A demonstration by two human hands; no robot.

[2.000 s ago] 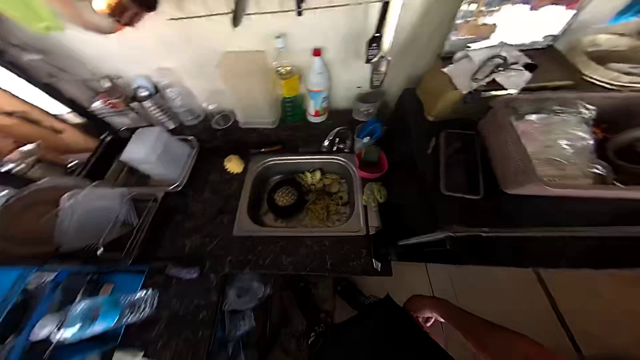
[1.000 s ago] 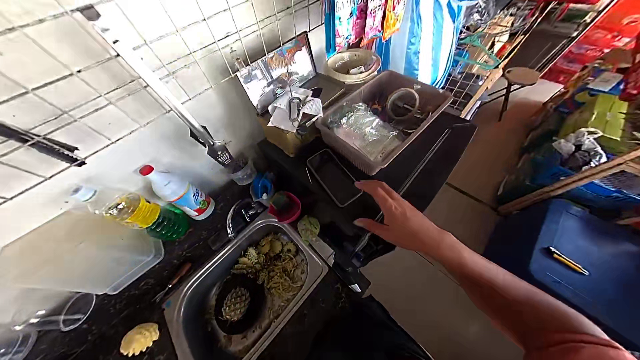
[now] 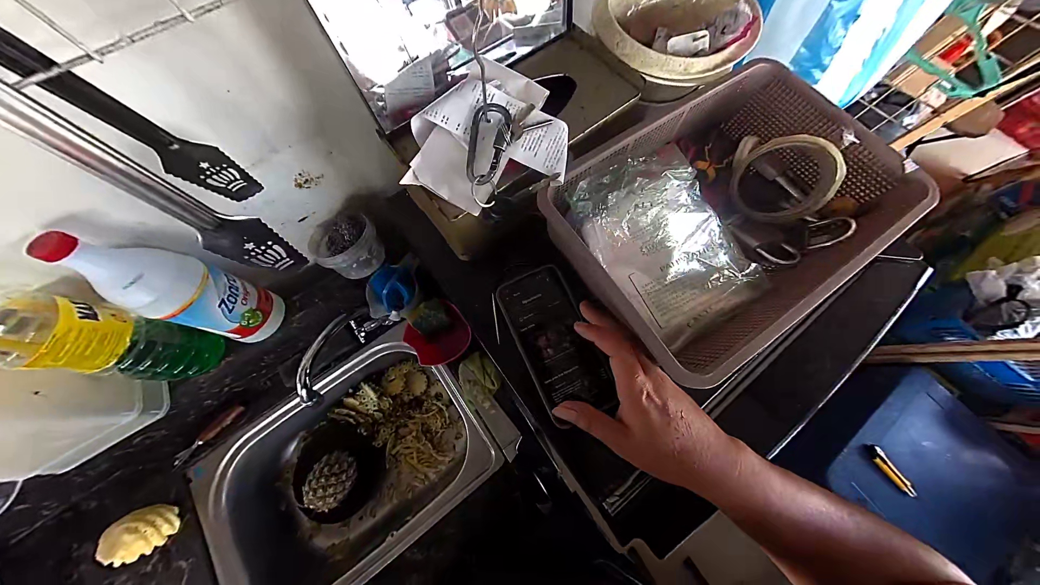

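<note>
My right hand (image 3: 650, 406) reaches in from the lower right, its thumb and fingers spread over the right and lower edges of a smartphone (image 3: 552, 337) with a lit, dark screen. The phone lies on a black surface beside a brown plastic basket (image 3: 715, 366). In the basket are a clear plastic package (image 3: 650, 236), scissors (image 3: 780, 248) and a coiled clear hose (image 3: 829, 162). My left hand is not in view. To the left, a steel sink (image 3: 231, 496) holds peelings (image 3: 414, 422) and a dark round bowl with a piece of pineapple (image 3: 329, 481).
A faucet (image 3: 313, 357) rises at the sink's back edge, near a pink dish with a sponge (image 3: 443, 341). A white bottle (image 3: 162, 280), a yellow-and-green bottle (image 3: 106, 337), a small knife (image 3: 215, 426) and a yellow fruit piece (image 3: 138, 535) are at left. Papers (image 3: 487, 130) hang behind the phone.
The view has swung right from the sink. My right hand, low near my body two seconds ago, has reached out and is now over the phone's edges.
</note>
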